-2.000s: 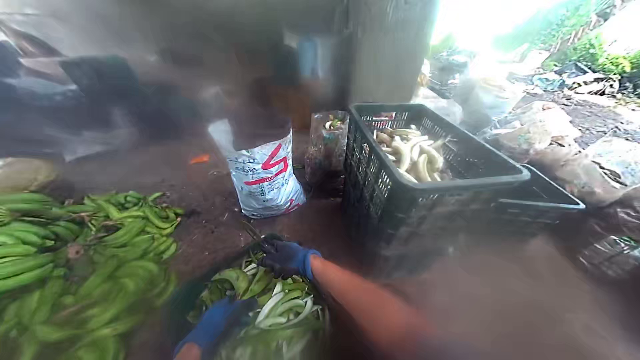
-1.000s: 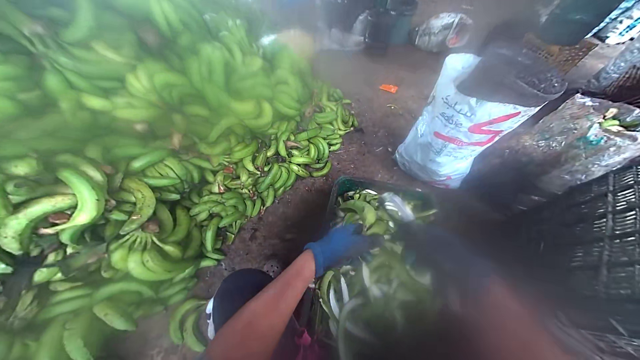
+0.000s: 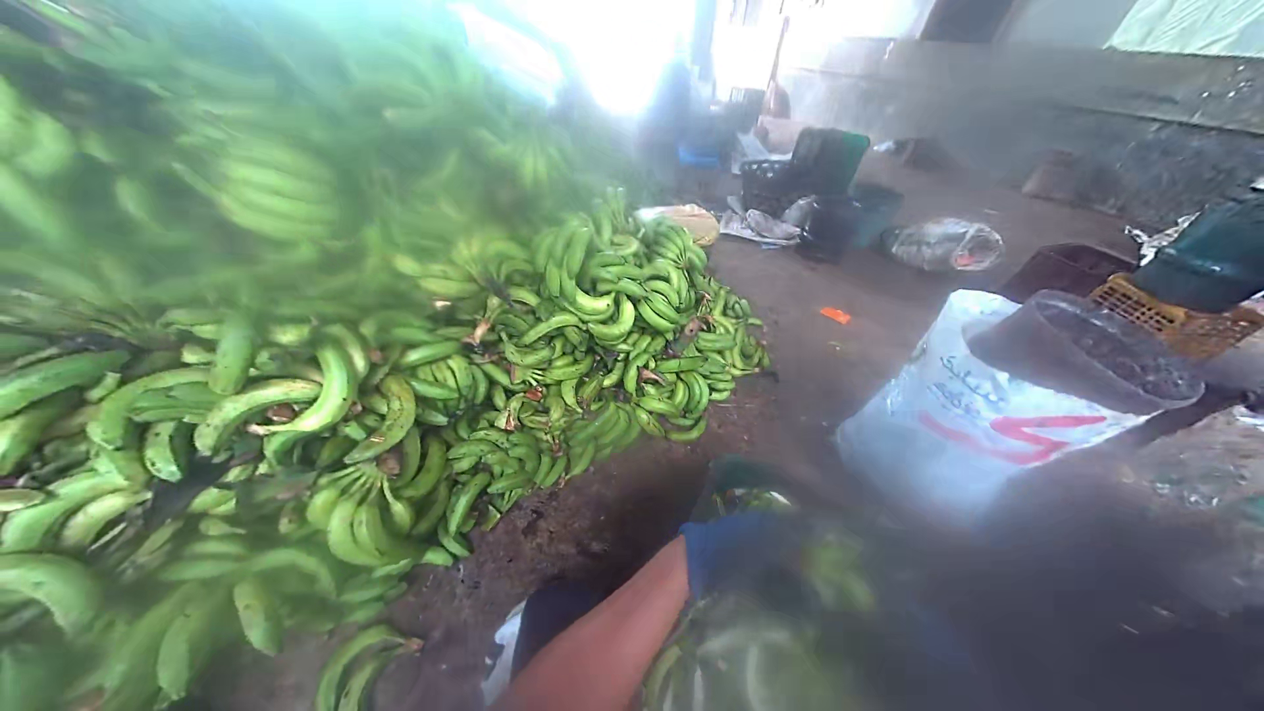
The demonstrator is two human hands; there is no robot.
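My left hand [image 3: 736, 548], in a blue glove, reaches into a dark green crate [image 3: 736, 476] at the bottom centre. Green banana peels [image 3: 750, 652] lie blurred below and beside it. The glove's fingers are lost in the blur, so what they touch cannot be told. A dark smear covers the lower right, and my right hand cannot be made out there. To the left of the crate spreads a large heap of green bananas [image 3: 583, 326], in clusters on the floor.
Beyond the crate, at the right, stands a white sack with red marking [image 3: 987, 415]. Behind it are a yellow crate [image 3: 1145, 301] and a dark green container [image 3: 1210, 252]. A clear plastic bag [image 3: 943, 244] and an orange scrap [image 3: 834, 315] lie on the floor. A dark crate [image 3: 770, 183] stands farther back.
The view has swung far to the left and up, bringing in the banana heap. The crate of pale peeled fruit seen two seconds ago is out of view, and my right hand no longer shows clearly.
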